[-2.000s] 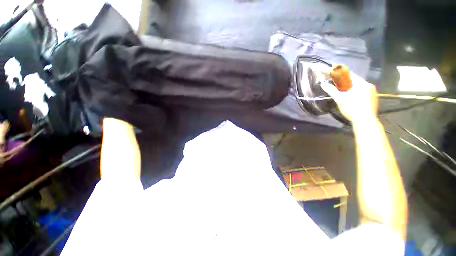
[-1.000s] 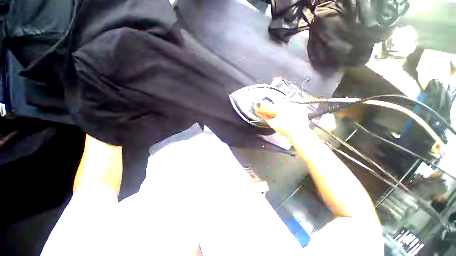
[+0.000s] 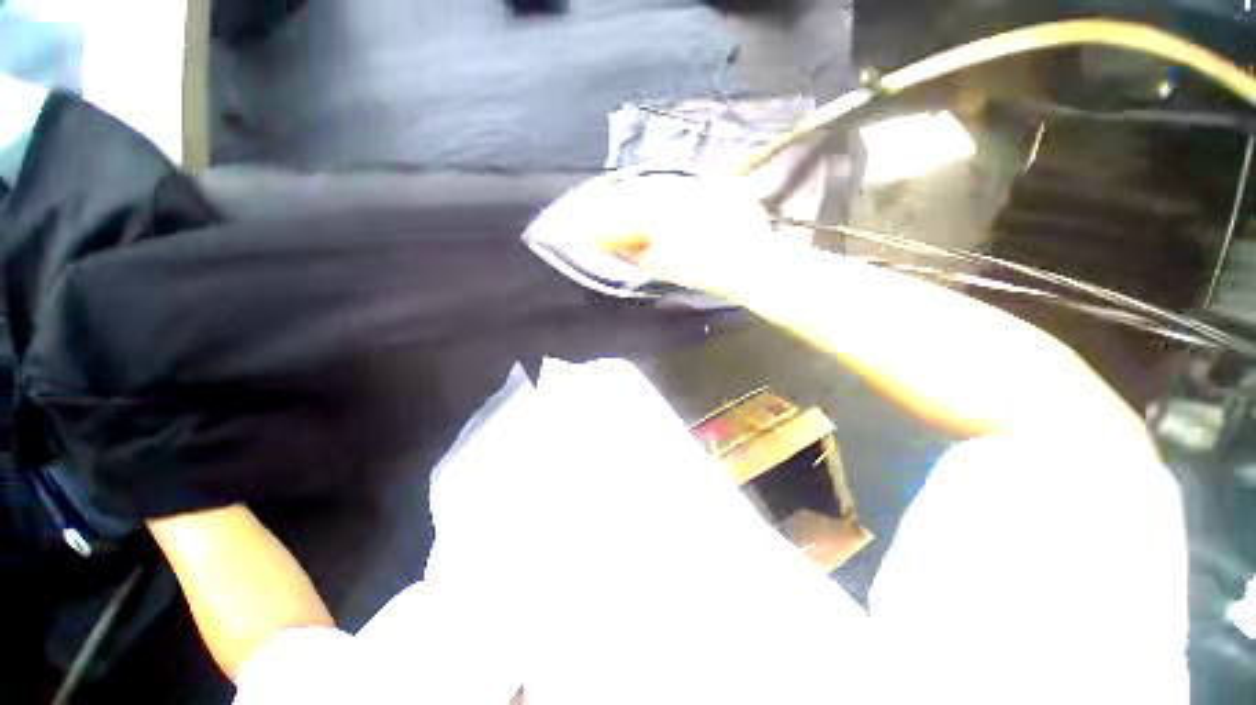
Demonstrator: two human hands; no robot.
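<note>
A dark garment [image 3: 317, 289] lies stretched over the padded form, running from the left edge towards the middle, with loose folds at the left. The steam iron [image 3: 565, 248] rests on or just over its right part, its pointed tip facing left. My right hand [image 3: 696, 241] is closed round the orange-brown handle; the fingers are overexposed. My left forearm enters at the lower left and goes under the black cloth at the wrist; my left hand is hidden by the garment.
A folded grey cloth [image 3: 654, 135] with a ragged edge lies behind the iron on the grey-covered table [image 3: 413, 83]. A yellow-tan hose [image 3: 1047, 39] arches to the upper right. Thin cables [image 3: 1019, 269] run right. An open cardboard box [image 3: 785, 448] stands below the table edge.
Since one second ago the camera view has turned. The iron, still in my right hand, shows further left and higher on the garment. My left forearm appears lower, and the garment lies straighter across the form.
</note>
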